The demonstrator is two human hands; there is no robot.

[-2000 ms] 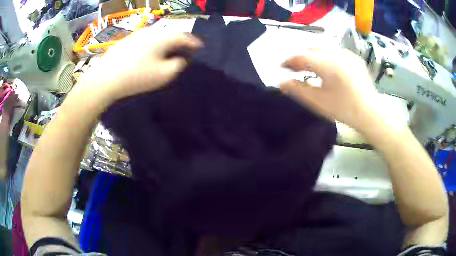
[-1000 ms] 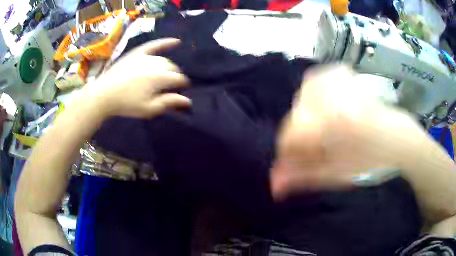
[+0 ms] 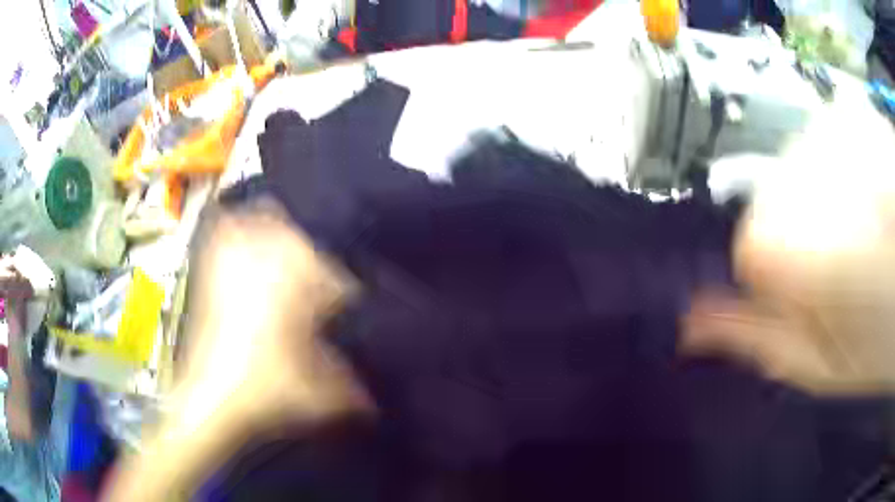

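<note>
The garment (image 3: 530,294), a large very dark navy cloth, is spread over the table's front part and the lap. My left hand (image 3: 275,324) is blurred and lies on or at the garment's left side, thumb and fingers apart; whether it pinches cloth cannot be told. My right hand (image 3: 815,265) is blurred at the right side, over or at the garment's right edge, in front of the sewing machine (image 3: 731,93); its grip cannot be made out. The machine's needle area is hidden.
White table (image 3: 491,93) behind the garment. Orange basket (image 3: 201,132) at the left, a yellow bin (image 3: 140,314) below it, and a pale machine with a green disc (image 3: 69,192) at far left. A person's arm (image 3: 18,382) shows at the left edge.
The garment has been spread wider to the right. My right hand has moved right, to the machine; my left hand has moved lower. The view has shifted.
</note>
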